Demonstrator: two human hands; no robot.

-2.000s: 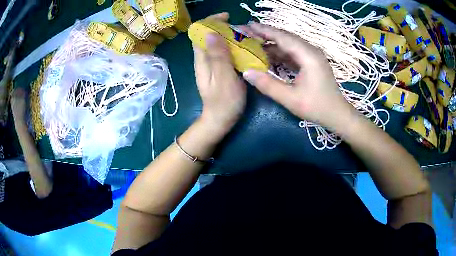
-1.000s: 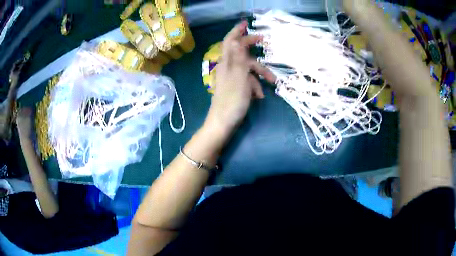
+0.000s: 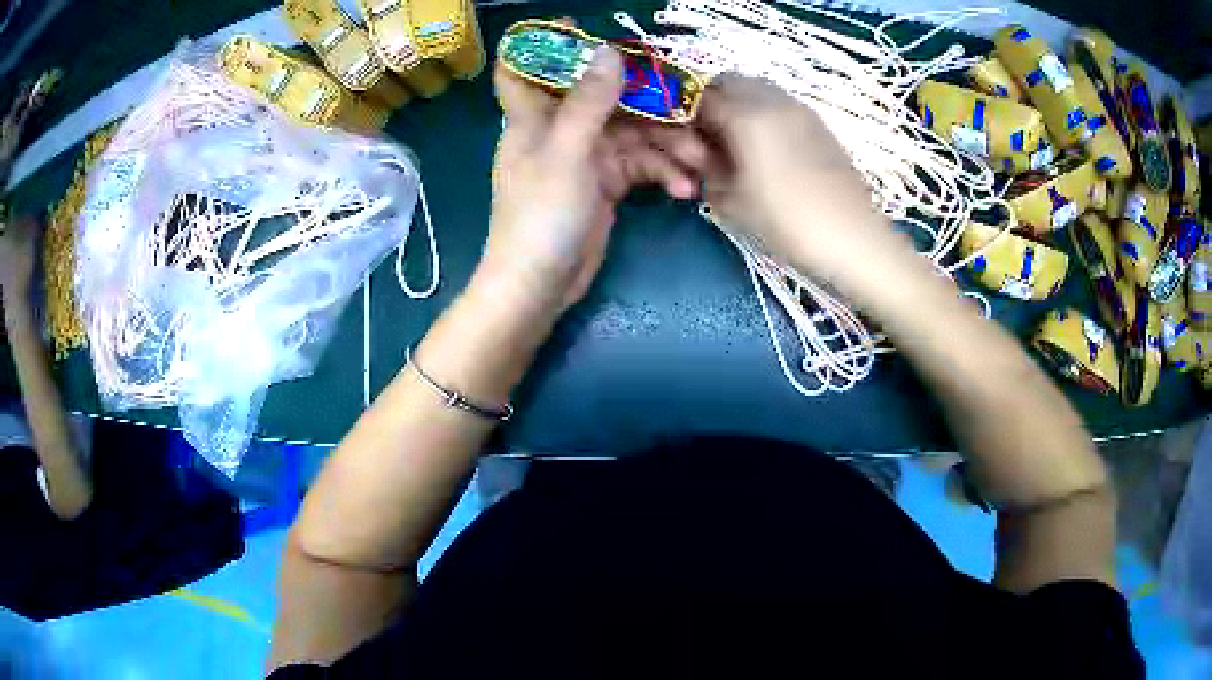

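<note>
An open housing half (image 3: 665,96) with a yellow rim lies tilted in my left hand (image 3: 538,186), at the top middle of the view. A green circuit board (image 3: 548,56) fills its left end, with blue and red parts at its right end. My left hand grips it with the thumb over the rim. My right hand (image 3: 784,160) is at the right end of the housing, its fingers bunched and blurred; I cannot tell if it holds anything. White cord loops (image 3: 837,93) lie heaped behind and beside my right hand.
A crumpled clear plastic bag (image 3: 253,266) with white cords lies at left. Yellow housings (image 3: 379,47) stand in rows behind it. A loose pile of yellow units (image 3: 1063,199) is at right. Small yellow parts (image 3: 64,253) and another person's arm (image 3: 40,385) are at far left.
The right arm has come back from the pile at right to the middle. An open housing now shows in my left hand; the yellow unit beside that hand is no longer visible.
</note>
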